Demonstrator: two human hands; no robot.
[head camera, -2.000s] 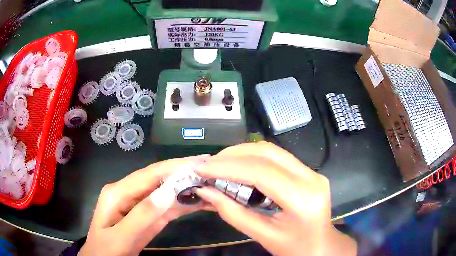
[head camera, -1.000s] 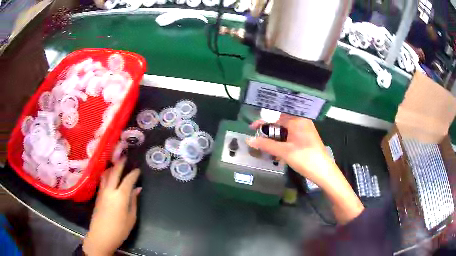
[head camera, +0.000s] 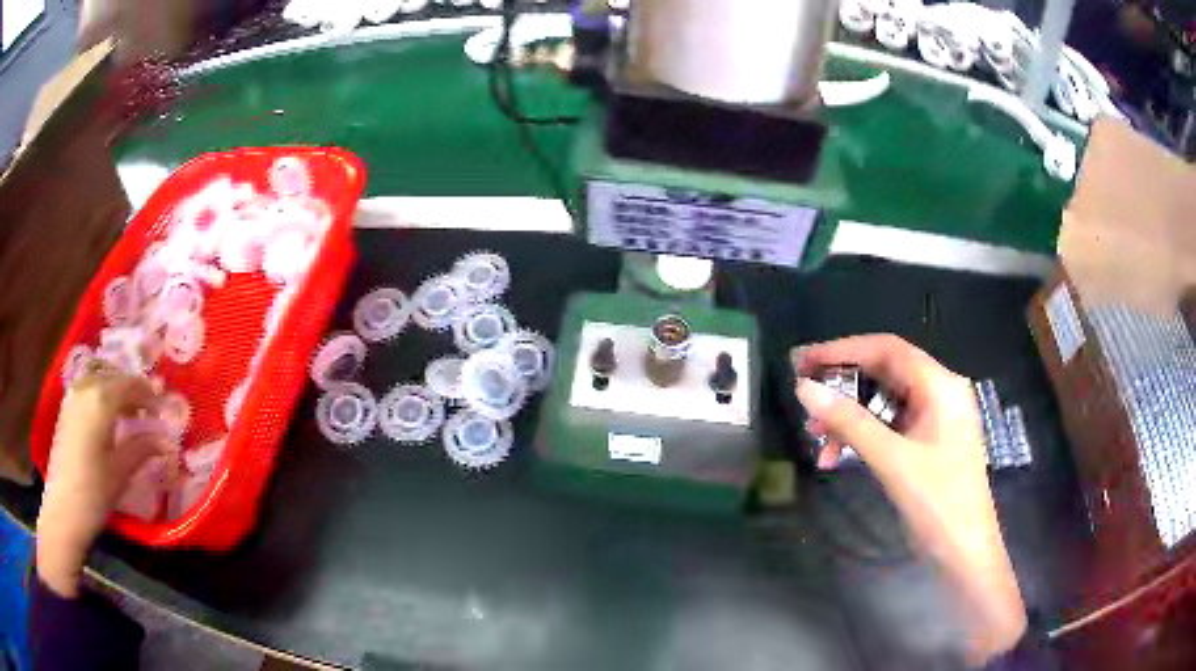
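Observation:
My left hand (head camera: 99, 452) is in the lower left part of the red plastic basket (head camera: 304, 295), over translucent plastic gears (head camera: 168, 282); whether its fingers grip one is unclear. My right hand (head camera: 905, 426) is right of the press and holds silver bearings (head camera: 846, 383) between thumb and fingers. The green pneumatic press (head camera: 643, 459) stands in the middle. A silver ring sits on top of its fixture post (head camera: 669, 347), between two dark bolts, with the ram (head camera: 685, 271) above. Loose gears (head camera: 478, 383) lie between basket and press.
An open carton of bearings (head camera: 1065, 334) stands at the right, with short bearing stacks (head camera: 1007, 426) beside it. A brown box (head camera: 59, 262) is behind the basket. White curved parts (head camera: 971, 50) lie beyond the green conveyor (head camera: 433, 131). A black hose hangs by the press.
My left hand has moved from beside the basket into it. My right hand has left the fixture and moved right with the bearings. A gear now lies at the left edge of the loose pile.

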